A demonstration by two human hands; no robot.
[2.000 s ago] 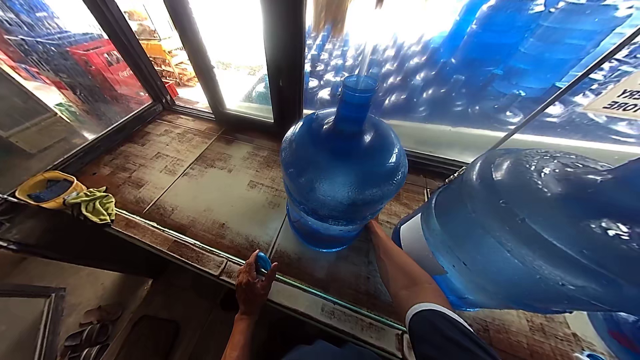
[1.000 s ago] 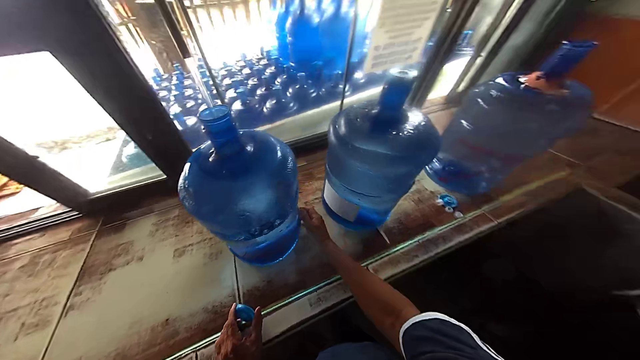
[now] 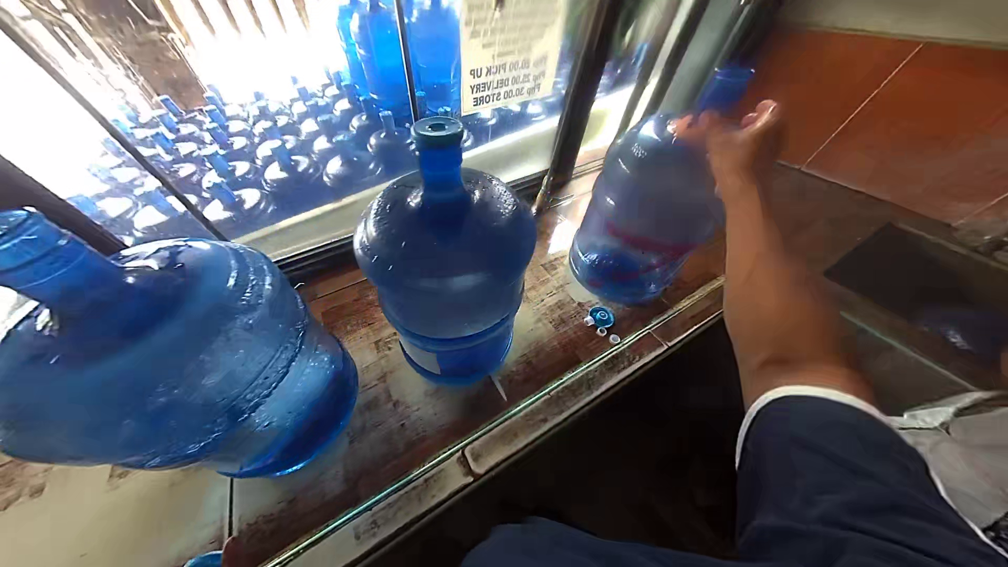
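Observation:
My right hand (image 3: 740,146), blurred, is at the neck of the right blue water jug (image 3: 642,209); whether its fingers grip the neck cannot be told. At the bottom left edge only a fingertip of my left hand (image 3: 230,553) shows, against a blue cap (image 3: 206,560). A large blue jug (image 3: 181,354) fills the left side, its neck toward the upper left. Between the two stands another blue jug (image 3: 445,268), upright, with a pale label low on its side. A blue cap (image 3: 602,316) and several small white pieces (image 3: 602,331) lie near the right jug's base.
The jugs stand on a worn tiled ledge (image 3: 378,465) with a glass and metal edge strip. Behind it are window panes and a dark frame post (image 3: 581,102), with a printed notice (image 3: 512,47) on the glass. Many blue jugs (image 3: 276,165) stand outside. An orange tiled surface (image 3: 858,102) lies at right.
My right hand has moved from the lower side of a jug to the neck of the right jug. The view has swung right, leaving my left hand mostly out of frame.

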